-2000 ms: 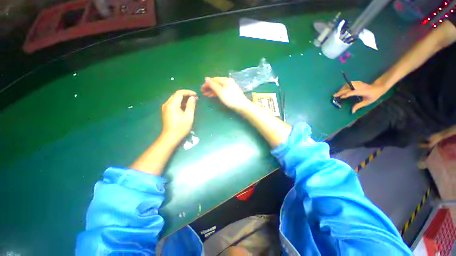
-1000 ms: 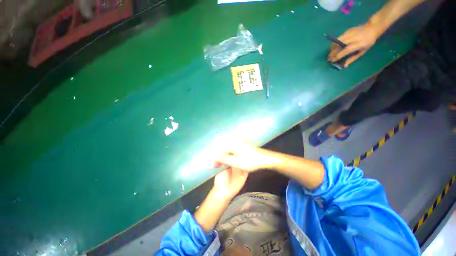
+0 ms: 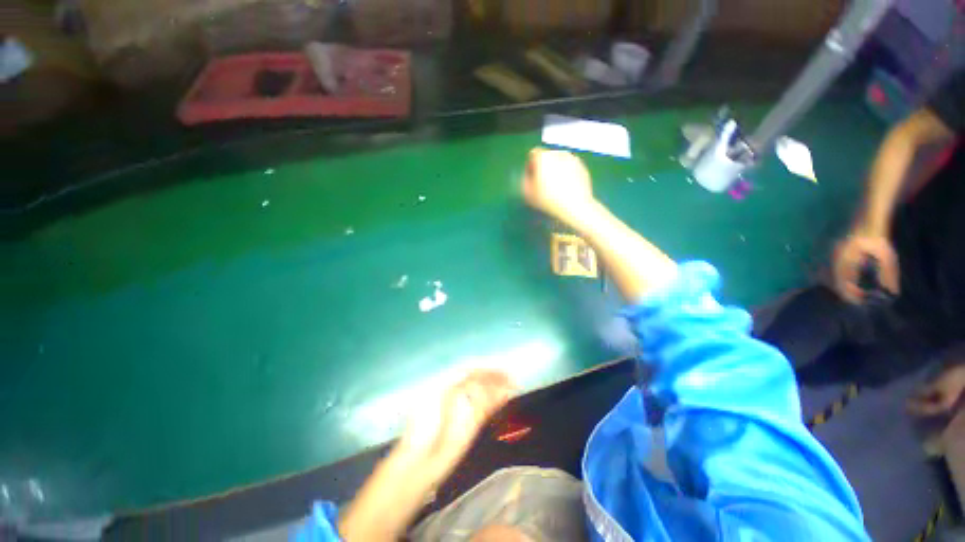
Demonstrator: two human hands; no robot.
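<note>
My right hand (image 3: 558,185) is stretched over the green bench top (image 3: 265,318), fingers curled, just in front of a white paper sheet. It is blurred, and I cannot tell if it holds anything. The small yellow-tan label sheet (image 3: 574,255) lies flat beside my right forearm, with a thin dark tool partly visible at its right edge. My left hand (image 3: 460,408) is blurred at the bench's front edge, fingers partly curled, and its contents cannot be made out. The clear bag is not visible.
White scraps (image 3: 433,297) lie mid-bench. The white paper sheet (image 3: 586,137), a white tool cup (image 3: 720,162) and a metal post (image 3: 815,69) stand or lie at the far side. A red tray (image 3: 296,87) is beyond. A person in dark clothes (image 3: 942,212) is at right.
My hands were together at the bench edge; my right hand has moved far forward while my left stays low. The view has tilted up. The other person's hand has left the bench top.
</note>
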